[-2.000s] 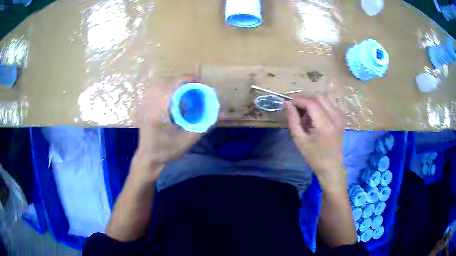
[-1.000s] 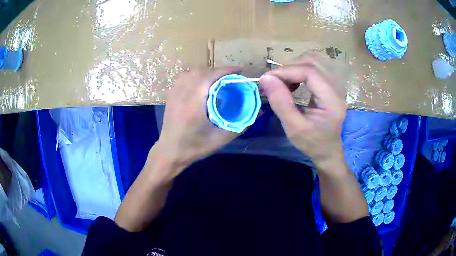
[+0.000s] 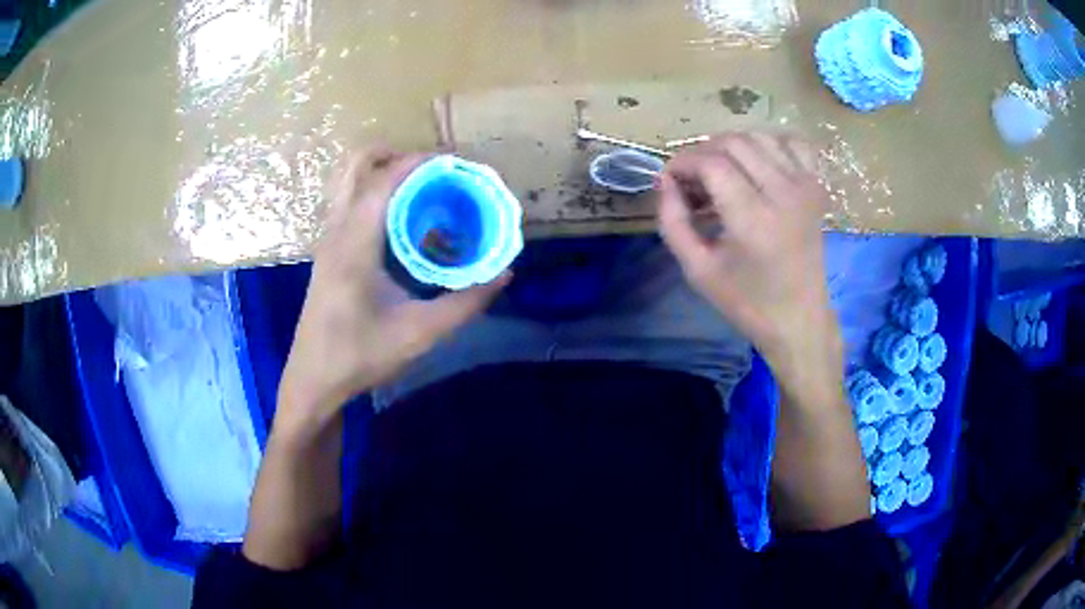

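My left hand (image 3: 369, 280) is closed around a light-blue hollow housing (image 3: 506, 220). Its open, faceted mouth faces the camera, and something reddish-brown shows inside. My right hand (image 3: 756, 232) is at the right edge of a small clear oval cup (image 3: 613, 171), with thumb and fingers pinched. A thin cotton swab between the fingertips reaches into the cup; it is mostly hidden. Another cotton swab (image 3: 621, 143) lies just behind the cup on a stained cardboard pad (image 3: 512, 131), near a further thin stick (image 3: 688, 142).
A ribbed light-blue part (image 3: 863, 66) stands at the back right, with a white flat piece (image 3: 1021, 117) and a blue part (image 3: 1052, 50) beyond. Below the table edge, a right bin (image 3: 966, 321) holds rows of ribbed parts; a left bin (image 3: 101, 416) has white lining.
My left hand has moved left with the housing, after coming nearer the middle one second ago. My right hand has taken the swab from the housing's rim back to the cup.
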